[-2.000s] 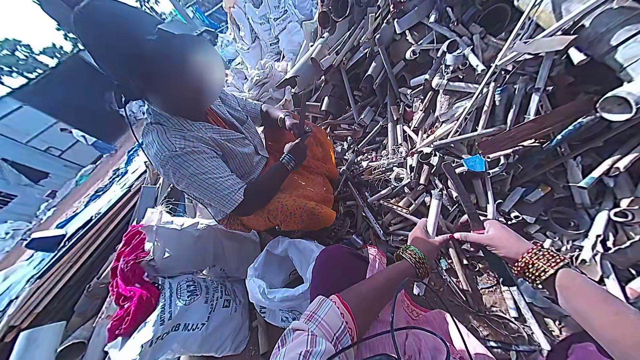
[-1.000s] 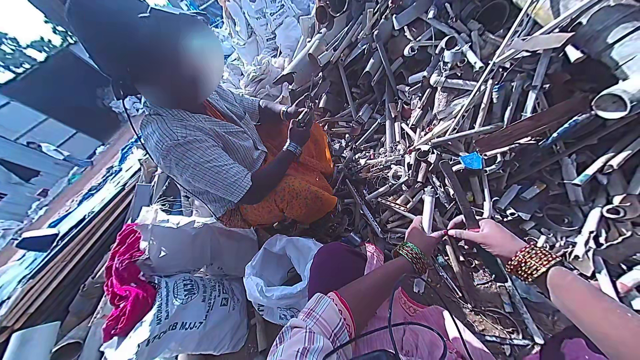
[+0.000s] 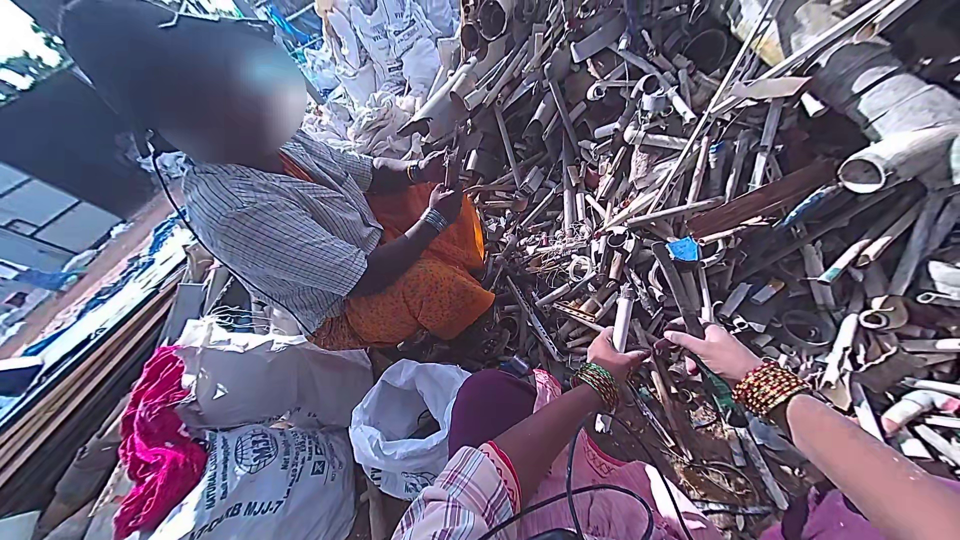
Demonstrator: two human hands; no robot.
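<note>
My left hand [image 3: 616, 355], with green and gold bangles, is closed around a short white plastic pipe [image 3: 622, 319] that stands nearly upright out of the fist. Close by on the right, my right hand [image 3: 716, 354], with red and gold bangles, has its thumb and index finger pointing at the left hand. A long dark flat strip [image 3: 679, 289] passes under the right palm; the fingers beneath are partly hidden, but they appear to hold it. Both hands are low over the heap of scrap pipes [image 3: 577, 195].
A seated co-worker [image 3: 285, 225] works at the left, holding a dark tool. An open white sack [image 3: 405, 420] stands beside my knee, with printed sacks [image 3: 262, 480] and a pink cloth [image 3: 154, 442] further left. A wide pipe [image 3: 874, 169] lies upper right. A black cable [image 3: 570, 480] crosses my lap.
My right hand has drawn slightly away from the left, and a gap now shows between the fingertips. The white pipe remains in my left hand.
</note>
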